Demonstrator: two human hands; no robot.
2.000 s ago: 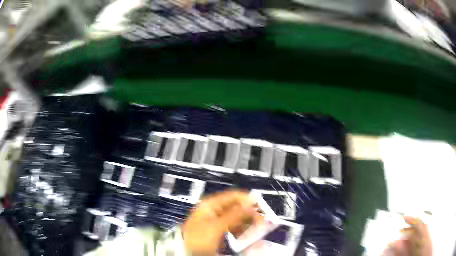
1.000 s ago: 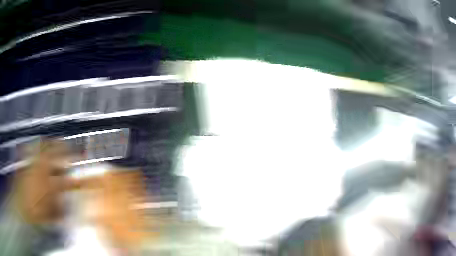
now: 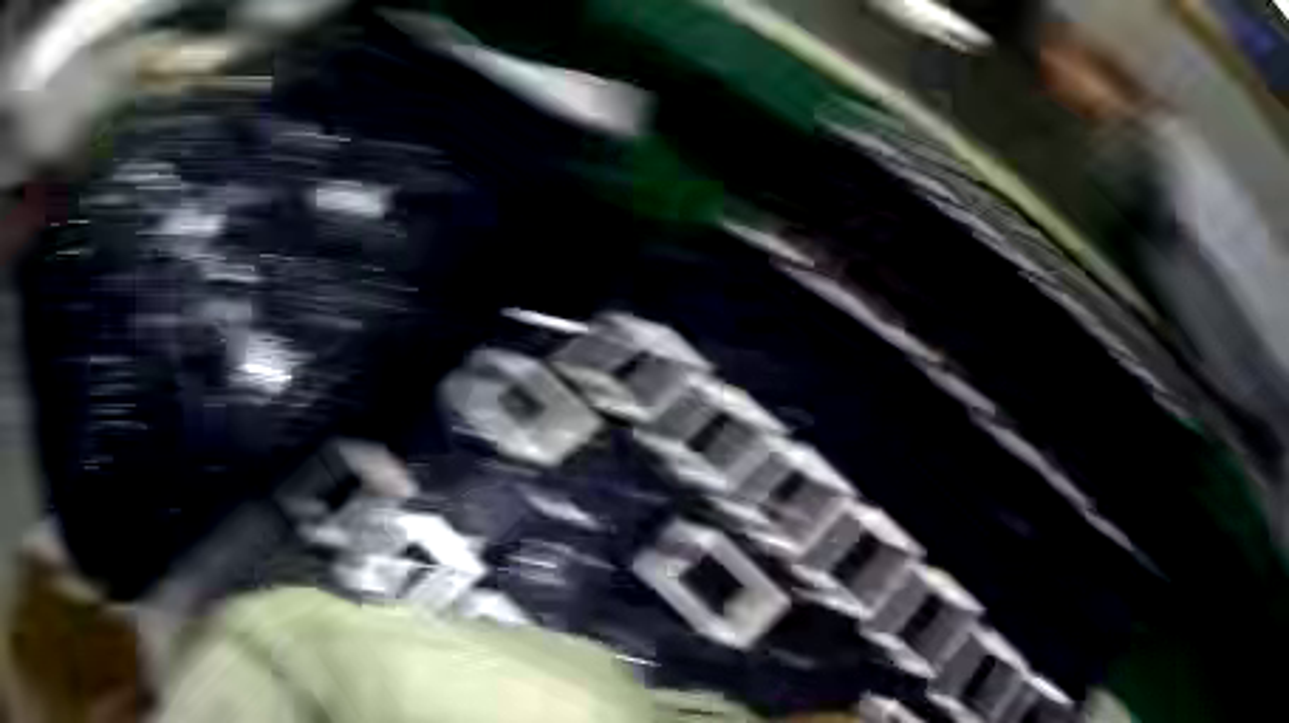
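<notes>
The dark blister tray (image 3: 566, 494) lies in front of me, tilted in the blurred view. A diagonal row of white-framed window panels (image 3: 786, 490) sits in its pockets. A single framed panel (image 3: 711, 581) lies below the row, and another framed panel (image 3: 520, 405) lies at the row's upper left end. More white-edged panels (image 3: 413, 557) lie at the lower left. A pale green sleeve covers the bottom of the picture. Only a sliver of skin shows at the bottom edge, so neither hand's shape or hold can be made out.
A glossy dark tray stack (image 3: 212, 325) stands at the left. The green conveyor (image 3: 664, 191) runs diagonally behind, with a dark tray (image 3: 990, 304) on it. Another person's hand (image 3: 1089, 71) and pale sleeve show at the upper right. A brown object lies at the lower left.
The view swung right to the white sheets, then back left and tilted over the tray. Both hands, seen a second ago at the lower left, have dropped out of clear view behind the sleeve.
</notes>
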